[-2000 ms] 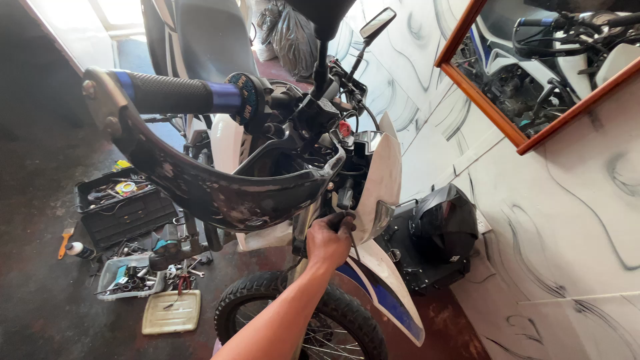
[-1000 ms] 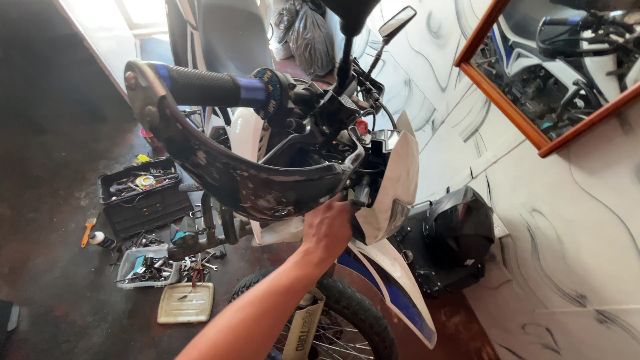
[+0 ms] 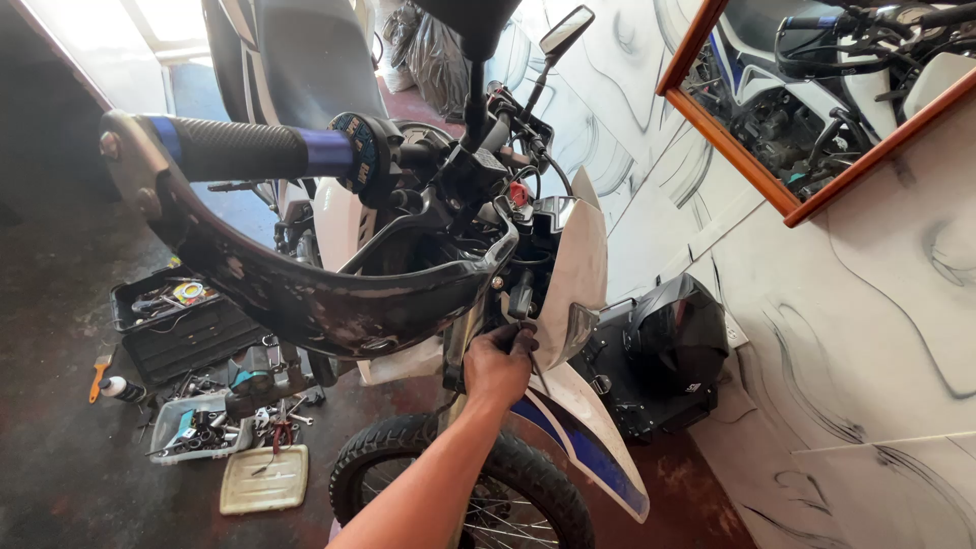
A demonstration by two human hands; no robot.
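Note:
My left hand reaches up from the bottom edge to the front of a motorcycle. Its fingers pinch a thin dark rod, whose lower end slants down past the thumb; the fingertips hide its upper end. The hand is just below a black turn signal, beside the inner edge of the white headlight fairing. To its upper left curves the scuffed black handguard, below the handlebar grip. The front fender and tire are below the hand. My right hand is out of view.
On the floor at left are a black toolbox, a clear bin of sockets and tools, a pale lid, a paintbrush and a bottle. A black helmet lies by the wall, under a framed mirror.
My left hand stays at the inner side of the headlight fairing. The slanting thin rod shows more plainly now than one second ago.

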